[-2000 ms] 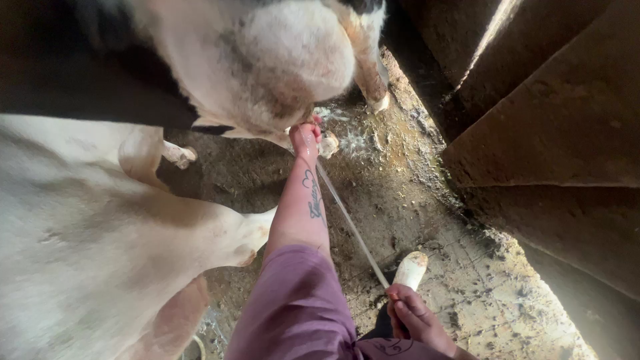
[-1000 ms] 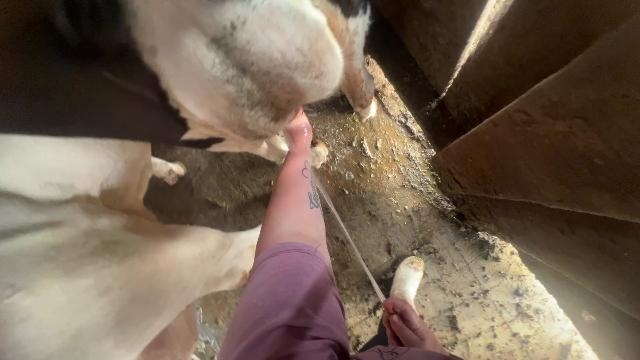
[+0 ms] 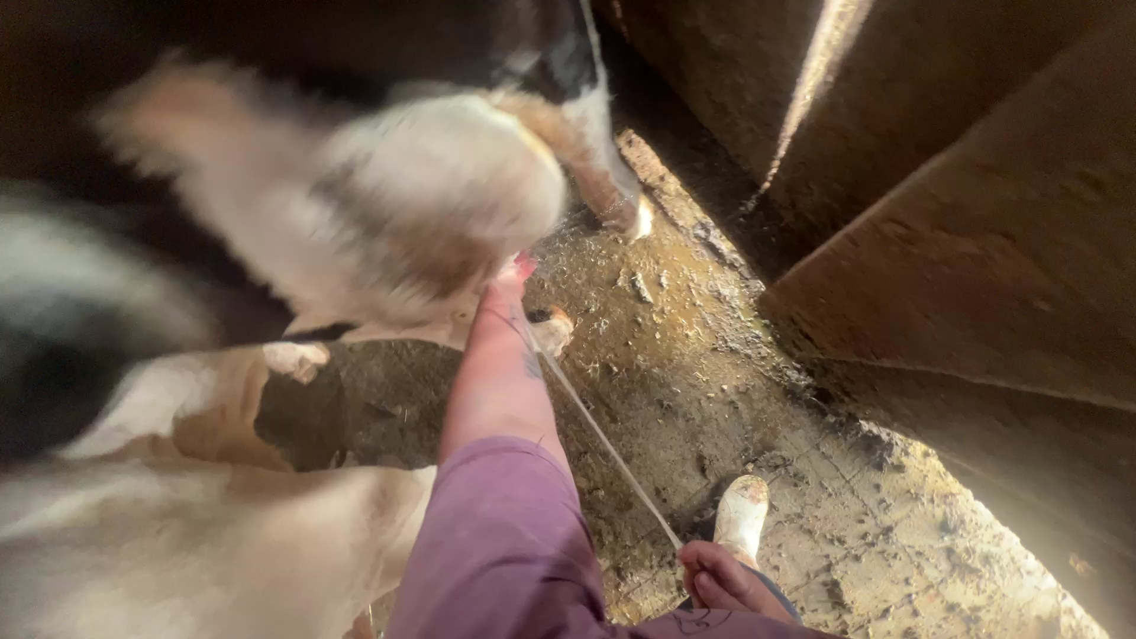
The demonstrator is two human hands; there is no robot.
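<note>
My left arm, in a purple sleeve, reaches forward. My left hand [image 3: 513,271] is at the underside of a black-and-white cow [image 3: 444,186], against its rounded, hairy white part. Its fingers are mostly hidden and blurred, with a reddish patch at their tip, so their grip cannot be told. From beside my left wrist a thin pale cord [image 3: 608,444] runs taut down to the right. My right hand [image 3: 723,577], low in the view, is closed around the cord's lower end. Close by my left wrist is a hoof [image 3: 555,330].
A second pale animal [image 3: 204,541] fills the lower left. Another of the cow's hooves [image 3: 639,217] stands farther forward on the dirty, wet concrete floor [image 3: 674,373]. Brown panels [image 3: 976,231] line the right side. A light-coloured boot [image 3: 743,510] is just above my right hand.
The cow's dark flank now covers more of the left side, over part of the pale animal, and is blurred by motion. My left hand stays at its underside and my right hand keeps the cord.
</note>
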